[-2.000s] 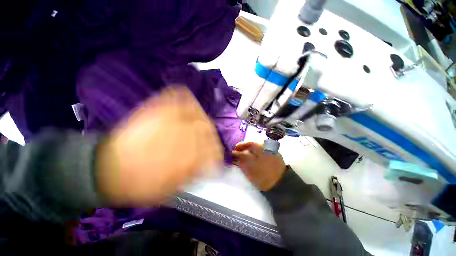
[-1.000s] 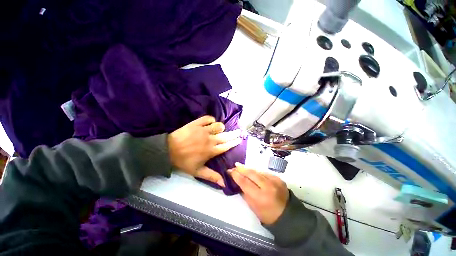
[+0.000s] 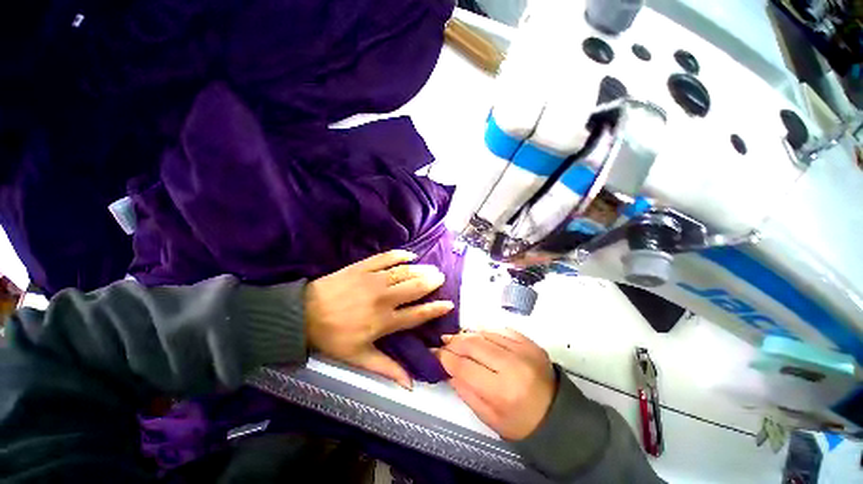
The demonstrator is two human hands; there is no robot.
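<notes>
A dark purple garment [image 3: 274, 189] lies left of the needle, its edge bright lilac under the lamp by the presser foot [image 3: 481, 233] of the white sewing machine [image 3: 568, 113]. My left hand [image 3: 377, 307] lies on the cloth with fingers spread, pressing it flat near the edge. My right hand [image 3: 500, 376] pinches the cloth's near corner between thumb and fingers. A small white label [image 3: 458, 248] shows at the edge close to the needle. The fingertips of my right hand are partly hidden in the fold.
Red-handled snips [image 3: 649, 402] lie right of my right hand. A grey knurled knob [image 3: 519, 297] stands near the needle. A wooden-handled tool [image 3: 475, 45] lies behind the heap. A black pad [image 3: 653, 306] is under the machine arm. More purple cloth [image 3: 189, 430] hangs below the patterned table edge [image 3: 378, 416].
My left hand has come down from a blurred position above the table onto the cloth. Over the last second both hands and the cloth edge have shifted slightly toward the table's front.
</notes>
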